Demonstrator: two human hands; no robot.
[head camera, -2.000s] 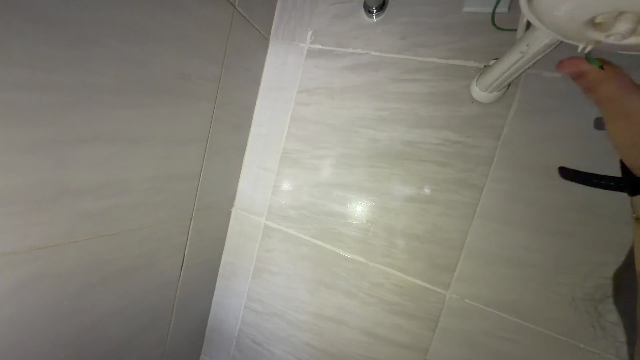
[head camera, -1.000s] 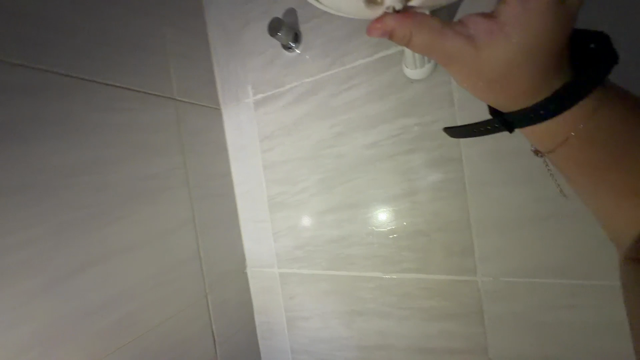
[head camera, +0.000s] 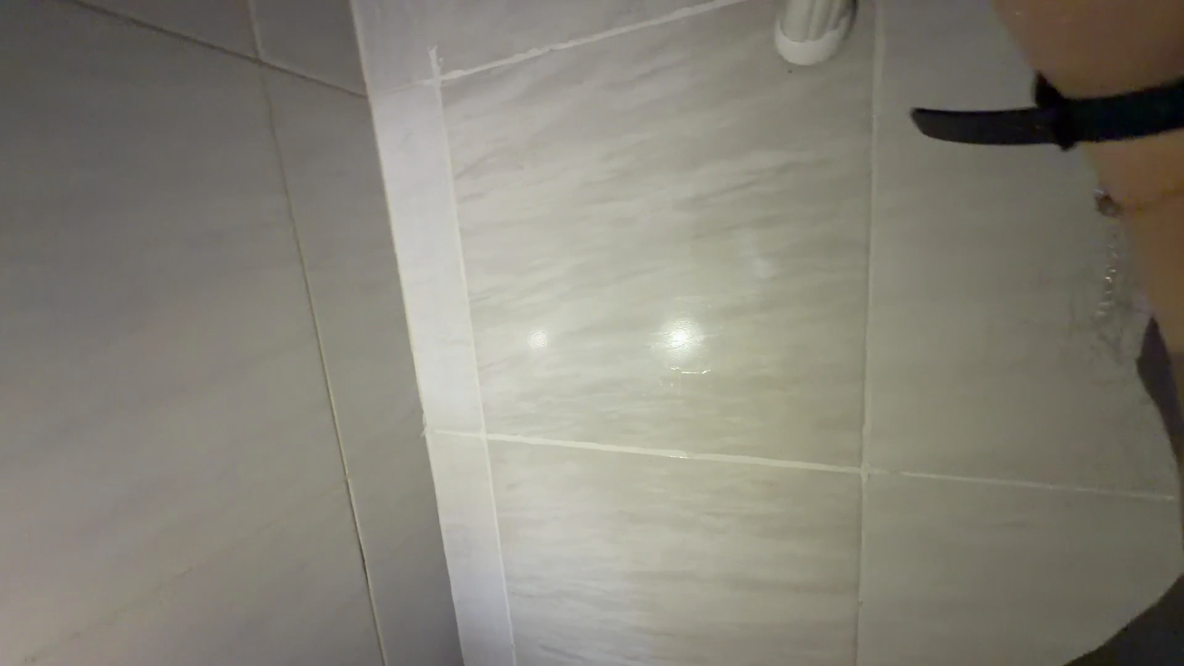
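Note:
Only a wrist and forearm show at the upper right edge, with a black strap (head camera: 990, 126) around the wrist, its loose end pointing left. A thin chain bracelet (head camera: 1107, 250) hangs just below the strap. The hand of this arm lies beyond the top of the view, so what it touches is hidden. Left of the wrist, the white end of a ribbed pipe (head camera: 809, 42) meets the tiled surface. No other hand shows.
Pale marbled tiles (head camera: 666, 231) with white grout lines fill the middle and right. A light edge strip (head camera: 430, 277) runs down beside them, and darker grey tiles (head camera: 166, 324) cover the left. Two bright light reflections shine on the pale tiles.
The hand, seen one second ago with its thumb at a white fixture, is now out of view above. The view has shifted, and the fixture and the round metal fitting have left it.

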